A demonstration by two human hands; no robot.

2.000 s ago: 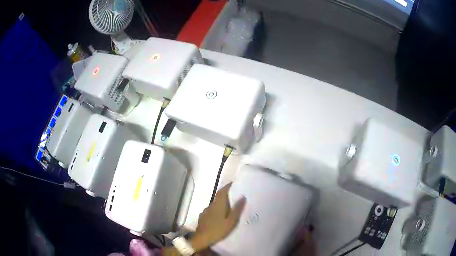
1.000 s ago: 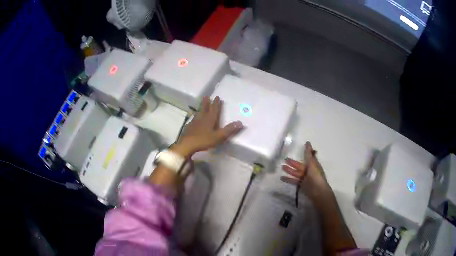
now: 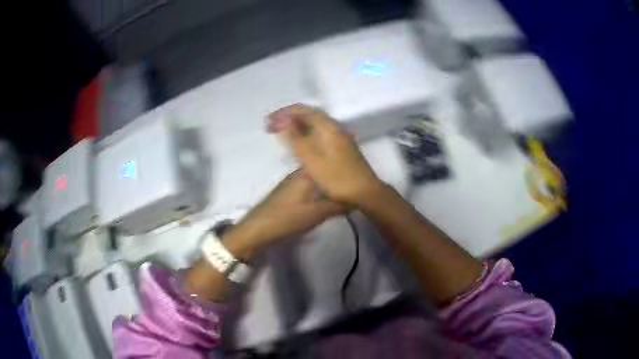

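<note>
The picture is blurred. My left hand (image 3: 301, 196) and my right hand (image 3: 326, 151) meet at mid-picture above the white table, the right overlapping the left. A thin black cable (image 3: 354, 256) hangs below my right hand, and a small dark bit shows at its fingers. My left fingers are mostly hidden. A white unit with a blue mark (image 3: 378, 80) stands just beyond my right hand. Another blue-lit white unit (image 3: 140, 175) stands to the left. White units below my forearms (image 3: 263, 308) are partly covered.
Red-lit white units (image 3: 63, 186) stand at far left, with more units (image 3: 112, 291) in front. Two white units (image 3: 522, 91) stand at upper right. A black control pad (image 3: 424, 151) lies on the table (image 3: 483, 203). A yellow tape roll (image 3: 546, 182) is at the right corner.
The view has swung right. My left hand has left the blue-lit unit, and both hands have come together. The cable now hangs below my right hand.
</note>
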